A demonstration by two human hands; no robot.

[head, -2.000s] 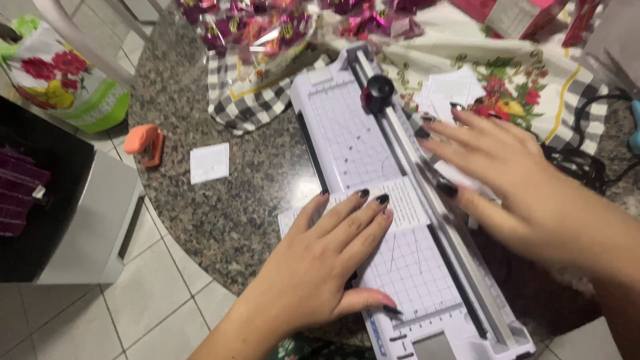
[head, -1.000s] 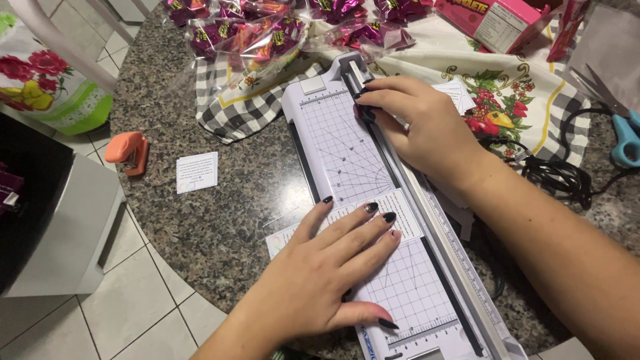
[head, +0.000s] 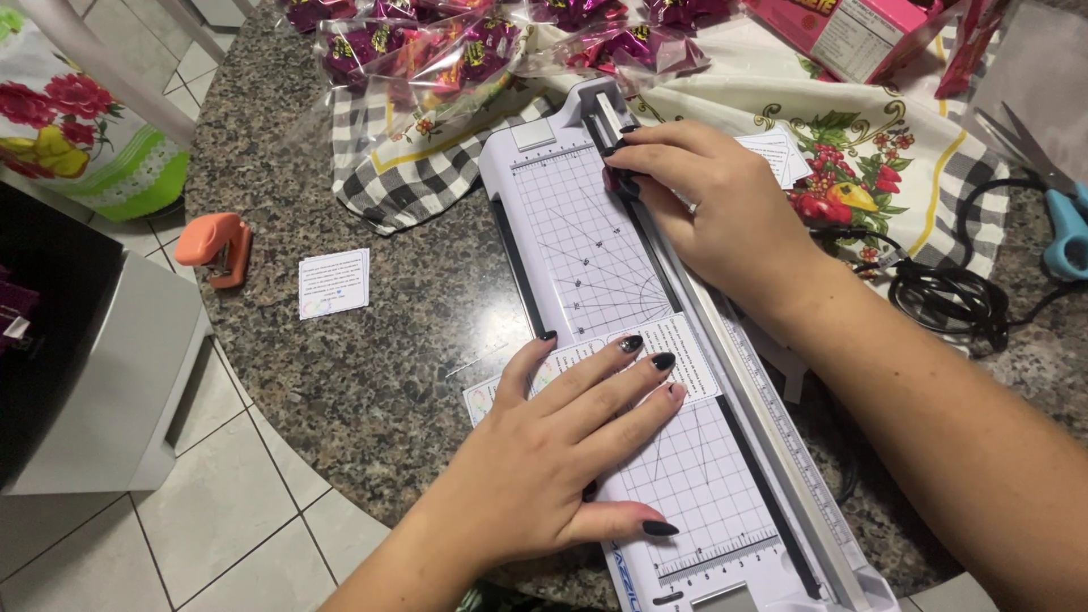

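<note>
A white paper trimmer (head: 586,229) with a printed grid lies at a slant on the granite table. Across its bed runs a strip of printed paper cards (head: 693,361), its left end sticking out past the trimmer's edge. My left hand (head: 578,433) lies flat with spread fingers on the strip and bed, holding the paper down. Near the far end of the rail, the fingers of my right hand (head: 697,178) are closed around the black cutter slide (head: 625,183), which they mostly hide. Small cut cards (head: 334,285) lie left of the trimmer, and more cards (head: 778,157) lie beyond my right wrist.
An orange stapler (head: 214,248) stands near the table's left edge. Bagged sweets (head: 425,55) and a pink box (head: 841,34) lie at the back on a patterned cloth (head: 926,161). A coiled black cable (head: 952,302) and blue-handled scissors (head: 1067,229) are at the right.
My right hand, held open over the rail's right side two seconds ago, has moved to the far end of the rail and taken hold of the cutter slide. My left hand stays on the paper.
</note>
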